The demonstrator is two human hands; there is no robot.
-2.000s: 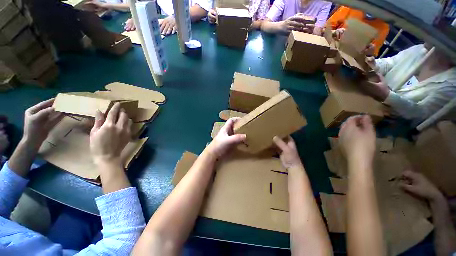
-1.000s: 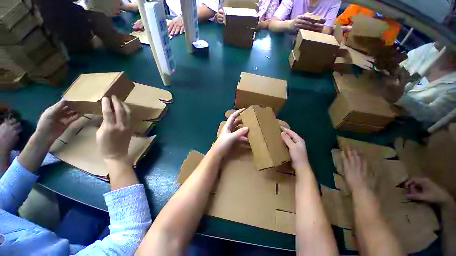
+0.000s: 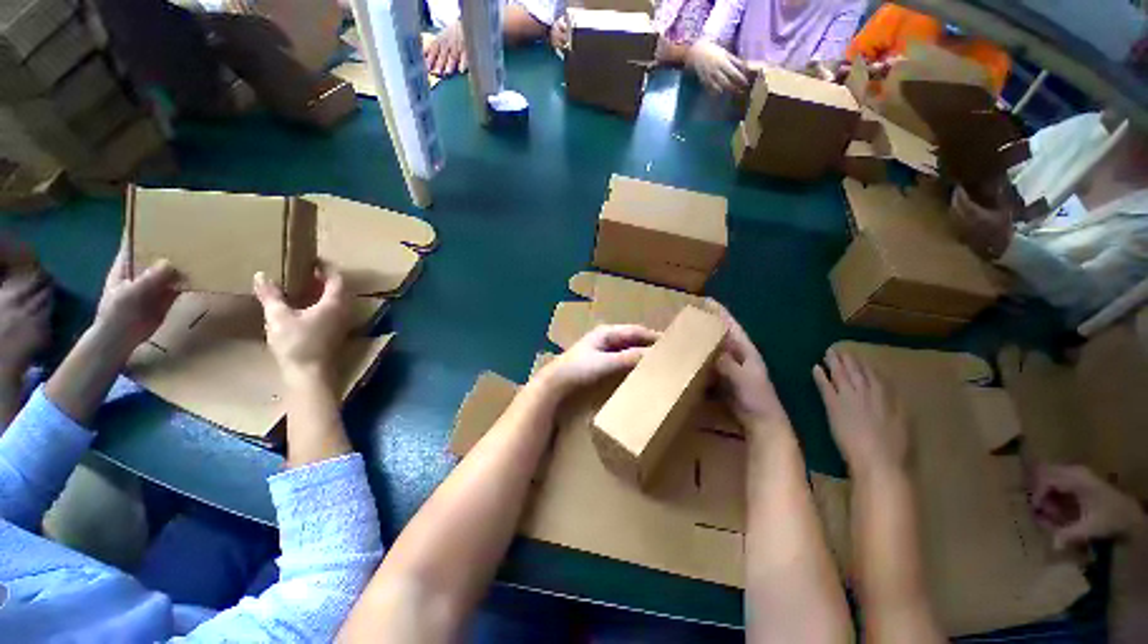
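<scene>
A closed brown mailer box (image 3: 667, 390) is tilted on its side between my two hands, just above the flat box blank (image 3: 604, 497). My left hand (image 3: 602, 359) holds its left side and my right hand (image 3: 745, 377) holds its right side, with some fingers hidden behind it. Dark slots show on the blank under the box. Its rounded flaps stick out ahead of my left hand. A finished box (image 3: 662, 233) stands on the table just beyond the blank.
At left, a person's hands hold a box (image 3: 208, 242) over blanks. At right, another person's hands rest on a blank (image 3: 963, 503). More boxes (image 3: 913, 258) stand at far right. Upright posts (image 3: 400, 101) and a small round object (image 3: 507, 103) stand ahead on the green table (image 3: 485, 227).
The box in my hands has turned and tipped, with a narrow side now facing up, and sits lower over the blank. The left neighbour's box has turned.
</scene>
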